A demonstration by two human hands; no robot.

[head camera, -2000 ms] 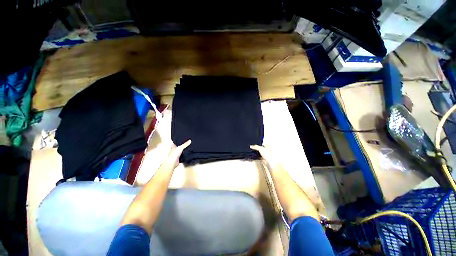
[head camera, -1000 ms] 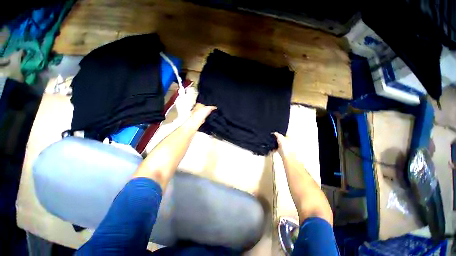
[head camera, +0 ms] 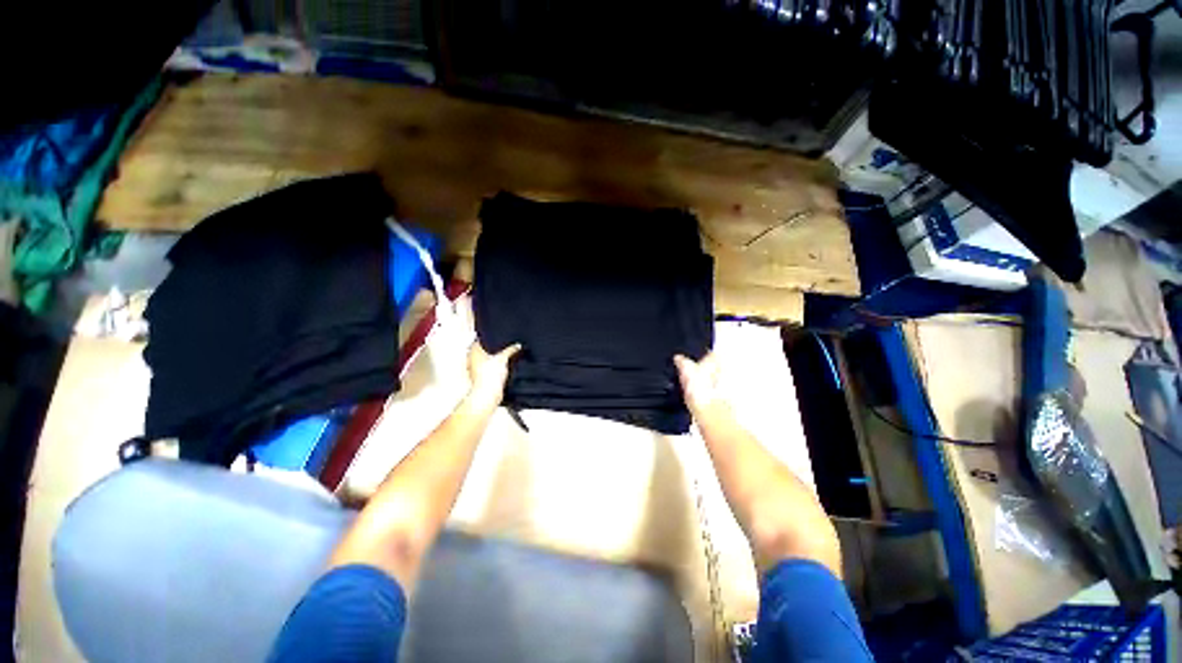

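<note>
The square black pressed stack (head camera: 592, 304) lies at the upper centre, its back edge on the wooden plank. My left hand (head camera: 490, 376) grips its near left corner. My right hand (head camera: 697, 381) grips its near right corner. The fingers are partly hidden at the stack's edges. The looser pile of black garment pieces (head camera: 279, 311) lies to the left, over blue and red items. The padded board (head camera: 195, 557), pale blue at left and grey at right, lies in front, partly behind my left forearm.
A white cord (head camera: 438, 288) hangs between the piles. A wooden plank (head camera: 311, 130) runs behind. Black garments (head camera: 998, 168) hang at upper right. A plastic-wrapped sleeve board (head camera: 1069, 453) and a blue plastic crate (head camera: 1089, 637) are at right.
The view has shifted and turned. The stack's near edge, slanted and uneven one second ago, now looks straighter. Both hands remain at its near corners. The iron's tip has mostly gone from view.
</note>
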